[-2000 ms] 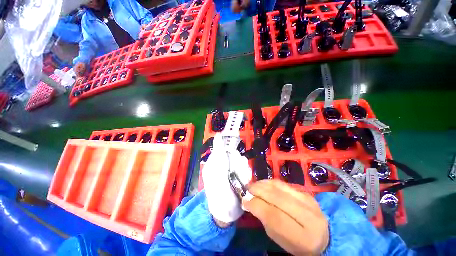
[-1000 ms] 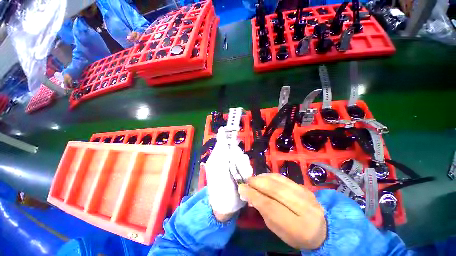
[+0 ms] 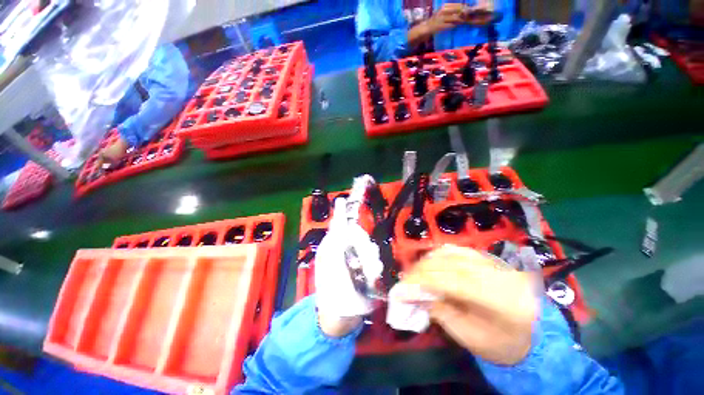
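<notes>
My left hand (image 3: 343, 266), in a white glove, holds a wristwatch (image 3: 356, 270) with its dark, shiny case edge showing at the palm. Its pale strap (image 3: 361, 189) sticks up past the fingers. My right hand (image 3: 478, 301), bare and blurred, pinches a small white cleaning cloth (image 3: 407, 307) just right of the watch. Whether the cloth touches the watch is unclear. Both hands are over the near part of the red pocketed watch tray (image 3: 305, 289), which holds watches with black and grey straps.
A long-slot tray (image 3: 150, 305) lies on another pocketed tray (image 3: 270, 224) at left. Stacked trays (image 3: 247, 131) and a far tray (image 3: 455, 112) stand across the green bench (image 3: 617, 162). Other workers' hands are at the far side. Clear plastic (image 3: 100, 62) hangs upper left.
The view has shifted, with more bench at right visible. My right hand has moved away from the watch to the right, and the white cloth shows more fully. A far worker's hands now show at top.
</notes>
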